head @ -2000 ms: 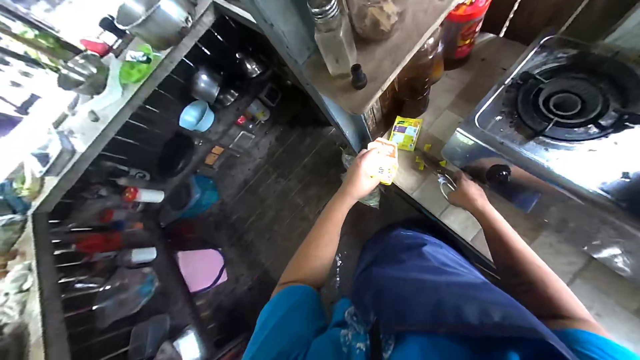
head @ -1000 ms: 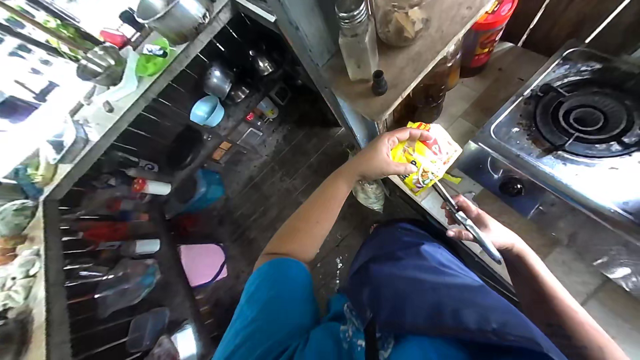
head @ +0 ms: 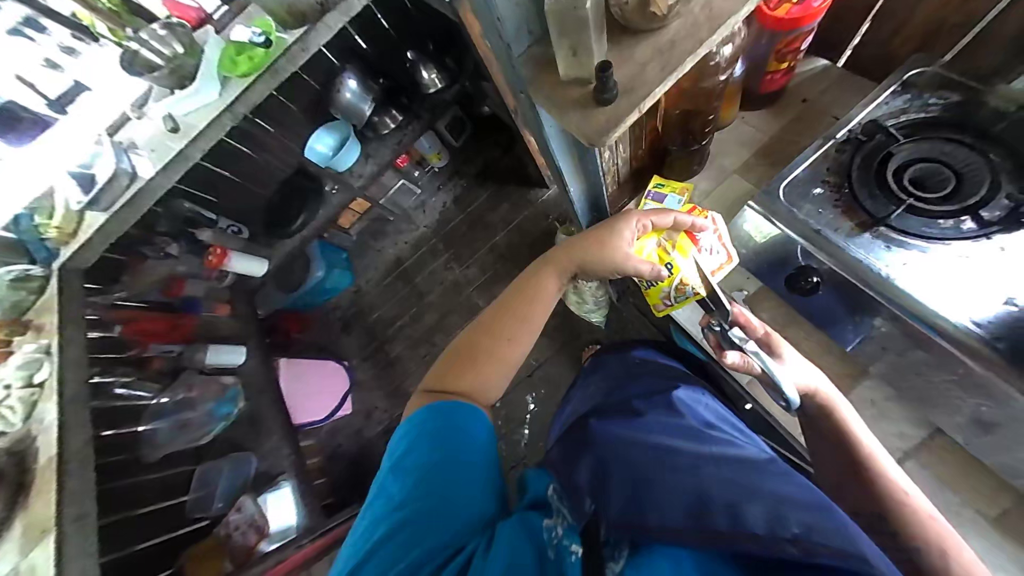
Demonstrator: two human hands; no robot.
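Observation:
My left hand (head: pixel 620 244) grips yellow printed seasoning packets (head: pixel 668 280), with a red-and-white one (head: pixel 718 250) at their right side. My right hand (head: pixel 764 348) holds kitchen scissors (head: pixel 756 360) by the handles. The scissor blades point up and left and lie against the yellow packet, right beside my left fingers; whether they have cut into it cannot be told. Another yellow packet (head: pixel 666 194) with a purple patch shows just above my left hand, partly hidden by it.
A gas stove (head: pixel 904 192) stands at the right on the tiled counter (head: pixel 864 352). Above my hands is a wooden shelf (head: pixel 632 48) with a glass bottle (head: pixel 578 36) and a small black stopper (head: pixel 606 83). A dark bottle (head: pixel 690 120) and red-lidded jar (head: pixel 780 52) stand behind.
The scissors, low by the counter two seconds ago, have come up to the packet in my left hand. Since one second ago, both hands have stayed close together with little change.

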